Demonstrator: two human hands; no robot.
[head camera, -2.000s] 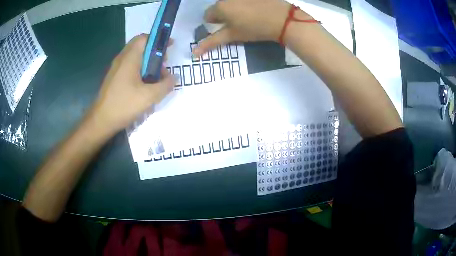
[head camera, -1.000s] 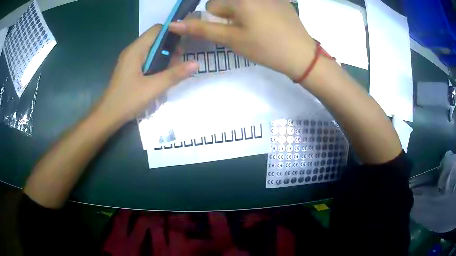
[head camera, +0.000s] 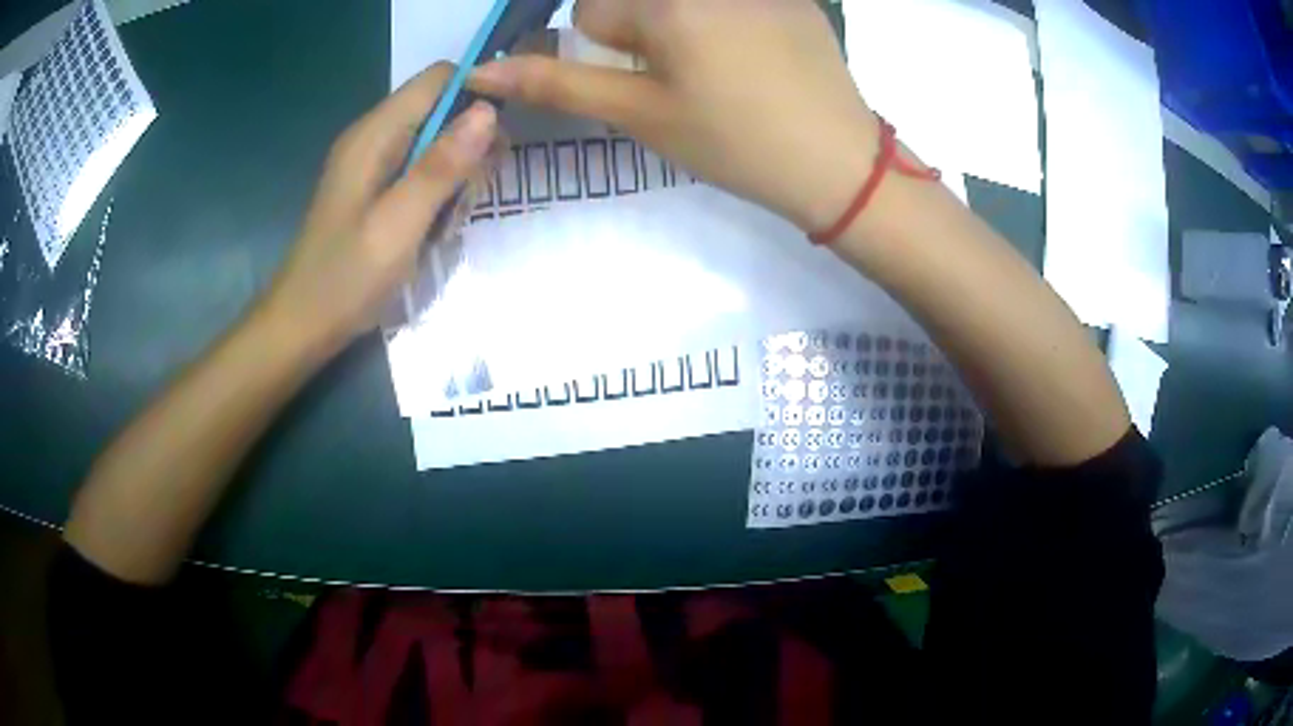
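Observation:
My left hand (head camera: 372, 213) grips a handheld device (head camera: 461, 85), black with a bright blue side, at the top of the view; its far end is cut off by the edge. My right hand (head camera: 709, 92) is at the device, its index finger touching the device side. A dark flat blade tip (head camera: 546, 60) shows beside that finger, with a pale part near my palm. Under my hands lies a large white sheet of rectangular frame labels (head camera: 567, 170), partly covered by another white sheet. A sheet of round symbol labels (head camera: 865, 426) lies to the right.
A small grid label sheet (head camera: 78, 121) and a crumpled clear plastic bag (head camera: 57, 305) lie at the far left. Plain white sheets (head camera: 1106, 170) lie at the upper right. A blue crate (head camera: 1227, 71) is in the far right corner. The dark green bench's (head camera: 610, 532) near edge curves across below.
My right hand has moved from above the frame labels to the device in my left hand. The device has turned and shows more of its blue side. The sheets have shifted slightly in view.

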